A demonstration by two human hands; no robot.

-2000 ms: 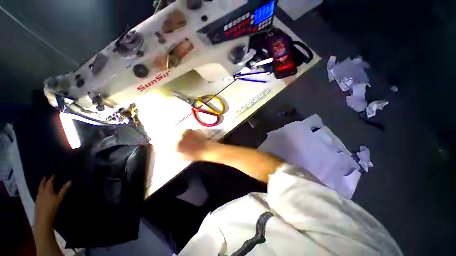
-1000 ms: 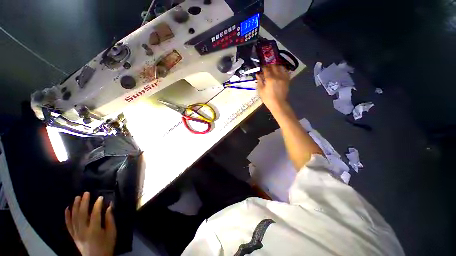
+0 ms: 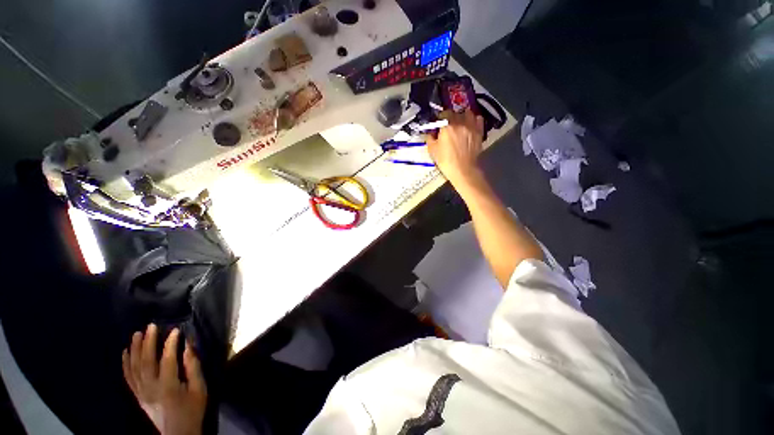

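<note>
The black garment point(image 3: 182, 276) lies over the left of the sewing table, partly under the needle end of the cream machine head point(image 3: 255, 93). My left hand point(image 3: 167, 374) rests on the black cloth at lower left, fingers apart. My right hand point(image 3: 457, 146) is at the right end of the table, against the near side of the black and red device point(image 3: 459, 93); its fingertips are blurred and I cannot tell if it grips anything. A white stick point(image 3: 429, 126) shows beside its fingers.
Scissors with red and yellow loops point(image 3: 339, 204) lie open-looped on the table. Blue pens point(image 3: 407, 153) lie left of my right hand. The lamp point(image 3: 86, 240) glows at left. The control panel point(image 3: 407, 61) is above. White cut pieces point(image 3: 467, 276) and scraps point(image 3: 553, 144) lie below.
My right hand has moved from the table's near edge out to the device at the right end. My left hand has moved right and nearer to me on the black cloth.
</note>
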